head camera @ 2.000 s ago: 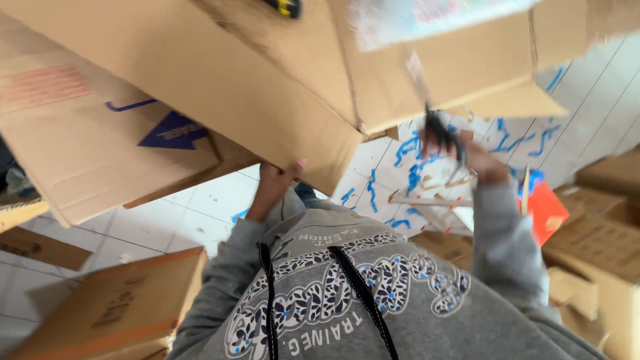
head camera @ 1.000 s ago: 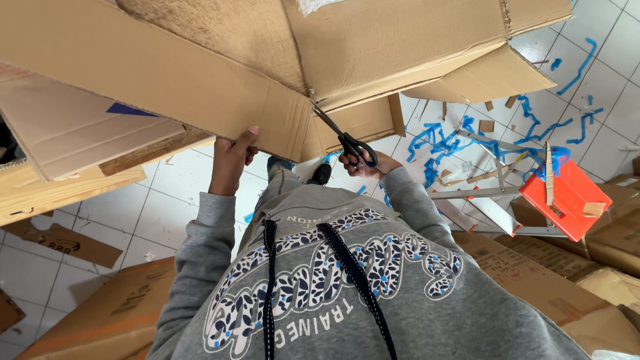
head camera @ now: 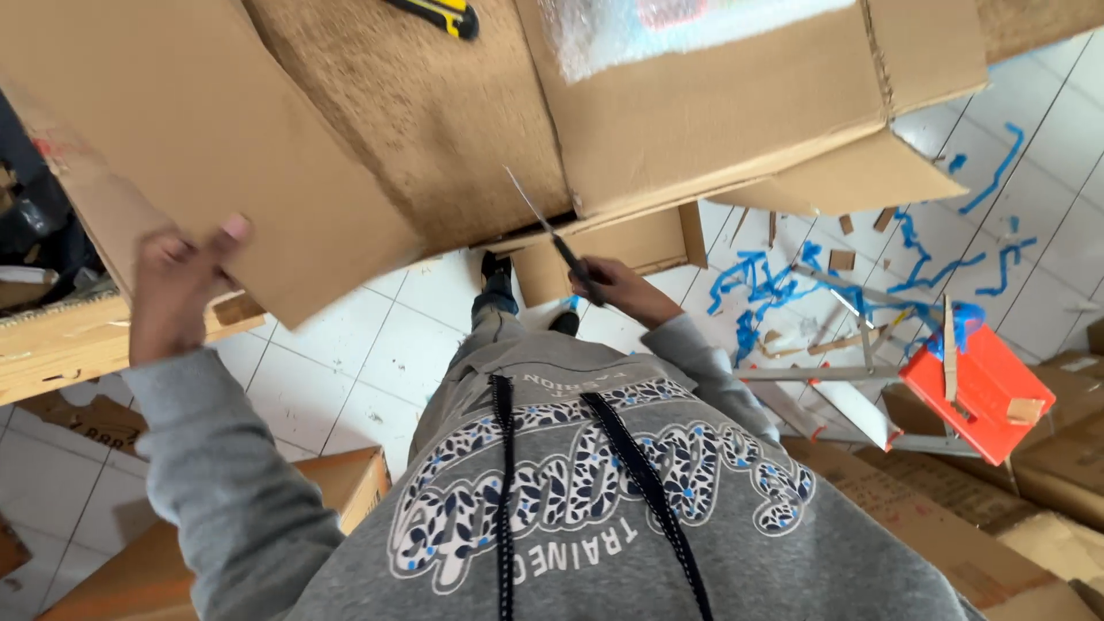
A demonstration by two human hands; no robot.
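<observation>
My left hand [head camera: 185, 276] grips the near edge of a brown cardboard flap [head camera: 259, 164] at the left, thumb on top. My right hand [head camera: 617, 285] holds black-handled scissors [head camera: 565, 254], their blades pointing up and left over the wooden tabletop [head camera: 440, 112]. Right of the blades lies another cardboard panel [head camera: 716, 129] with a folded flap, apart from the piece in my left hand. A wrapped item in bubble wrap [head camera: 681, 26] rests on that panel. A yellow and black utility knife [head camera: 444, 15] lies on the tabletop at the top.
Blue tape scraps [head camera: 750, 285] and cardboard bits litter the white tiled floor [head camera: 371, 371] at the right. A red plastic piece [head camera: 979, 388] on a metal frame [head camera: 828, 373] stands there. Cardboard boxes [head camera: 914, 509] are at the lower right, another box [head camera: 129, 569] at the lower left.
The cardboard under my left hand has swung left, away from the right panel, baring the tabletop between them. A second ago the scissors were at the junction of the two; now the pieces are apart.
</observation>
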